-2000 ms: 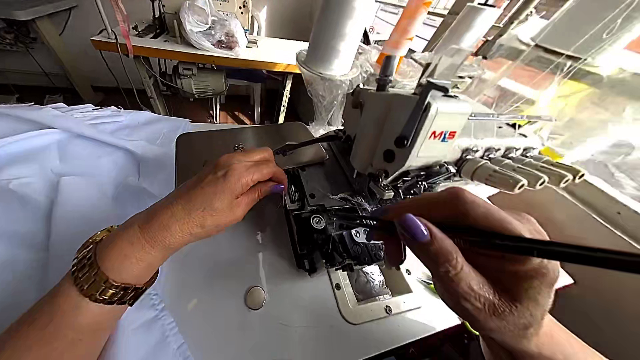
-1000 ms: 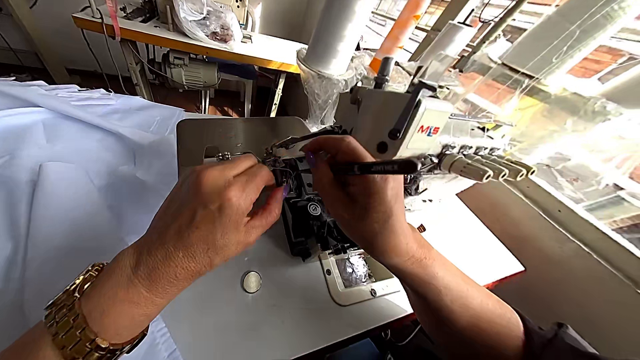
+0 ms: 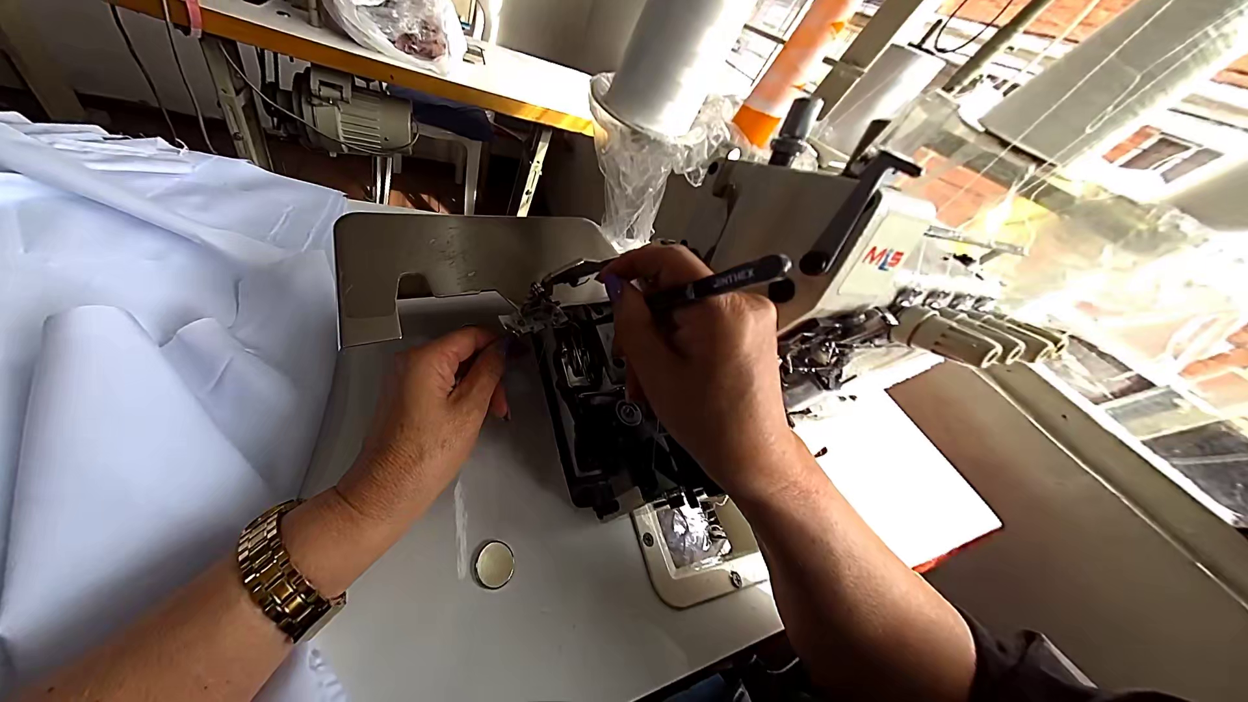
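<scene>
An overlock sewing machine (image 3: pixel 829 234) stands on a pale table, its looper area (image 3: pixel 595 400) exposed. My right hand (image 3: pixel 692 361) grips black tweezers (image 3: pixel 721 283) like a pen over the machine's left end; their tips are hard to make out by the presser foot (image 3: pixel 538 310). Just left of that foot is my left hand (image 3: pixel 439 400), thumb and forefinger pinched together; a thread between them is too fine to be certain of. A gold watch (image 3: pixel 283 570) circles the left wrist. The metal cloth plate (image 3: pixel 468 255) lies behind the hands.
White fabric (image 3: pixel 146 390) covers the table's left side. A round metal disc (image 3: pixel 494 565) lies on the tabletop in front. Thread cones, one orange (image 3: pixel 795 68), rise behind the machine. Another table (image 3: pixel 526 86) with a motor (image 3: pixel 356 115) beneath stands at the back.
From low over the looper area two seconds ago, my right hand with the tweezers has moved to the presser foot. My left hand has shifted from the looper area to the foot's left side.
</scene>
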